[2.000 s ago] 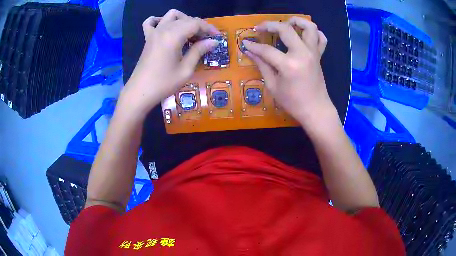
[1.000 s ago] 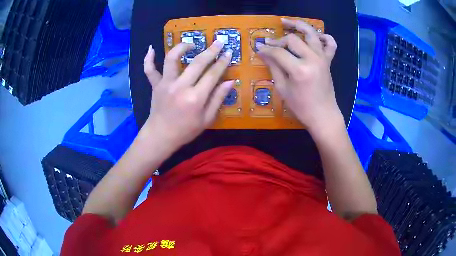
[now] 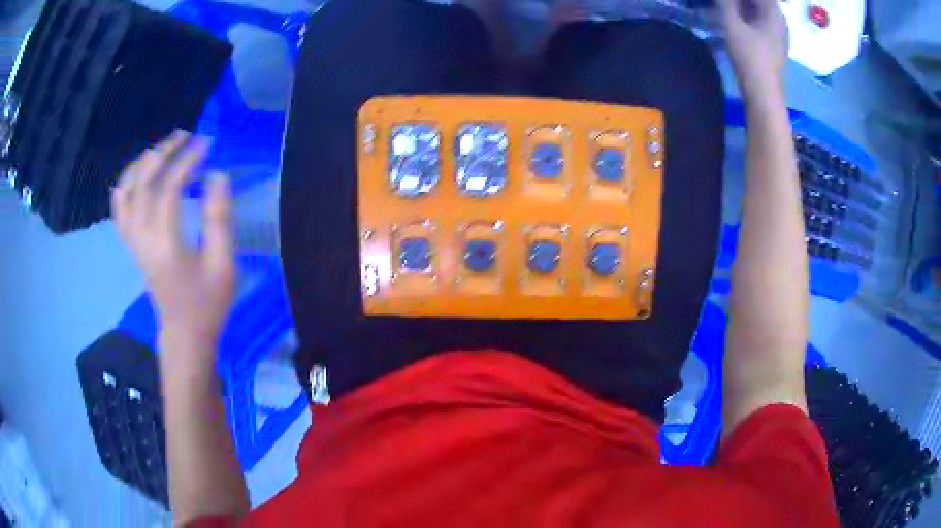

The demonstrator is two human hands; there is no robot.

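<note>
The orange fixture [image 3: 449, 208] lies on the dark-trousered thighs with both rows of nests showing. Two camera boards, one at the far left [image 3: 416, 160] and one beside it [image 3: 482, 159], cover the first two far-row nests. Lens holders show blue-grey in the other nests, such as one in the far row [image 3: 547, 159]. My left hand [image 3: 170, 222] is off the fixture to the left, blurred, fingers apart and empty. My right hand [image 3: 758, 36] is at the top right, blurred and partly cut off by the edge; its fingertips and any held thing cannot be made out.
Stacked black trays [image 3: 103, 103] stand at the upper left, with more at the lower left [image 3: 124, 413] and lower right [image 3: 867, 443]. A lens tray [image 3: 831, 196] lies on a blue stool at right. A white casing with a red button [image 3: 829, 39] is at the top right.
Both hands have left the fixture: my left hand moved out to the left, my right hand forward to the top right. The fixture appears lower in view and is uncovered.
</note>
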